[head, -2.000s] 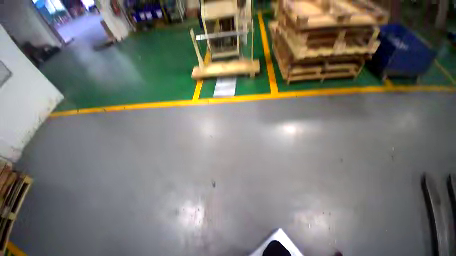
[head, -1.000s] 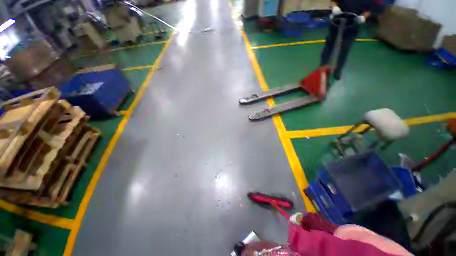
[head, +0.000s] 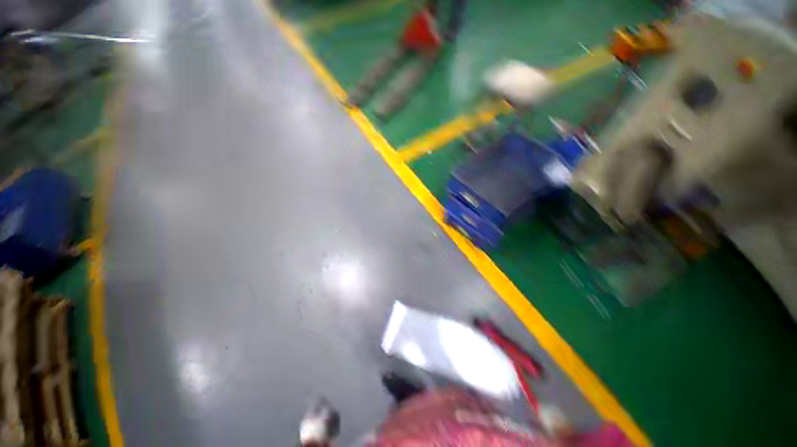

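The image is blurred. My right hand [head: 554, 420], in a pale glove with a pink sleeve, is at the bottom edge around the red broom handle. The broom head [head: 509, 347] is low, beside the yellow line. A white flat sheet [head: 454, 351] lies just left of the broom, in front of my body. My left hand [head: 320, 424], in a whitish glove, is small and blurred at the bottom, left of the sheet and apart from it. Its fingers are unclear. A black shoe [head: 402, 387] shows beside the sheet.
Blue crates [head: 498, 188] stand right of the yellow line, with a pale stool [head: 519, 82] behind. A beige machine [head: 699, 131] is at right. Pallet jack forks [head: 384, 83] extend towards the walkway. Stacked pallets [head: 39, 362] and a blue bin [head: 37, 218] are at left.
The view has turned right and down. More of the white sheet now shows beside the broom. My left hand has come into view at the bottom; the person at the pallet jack is mostly cut off.
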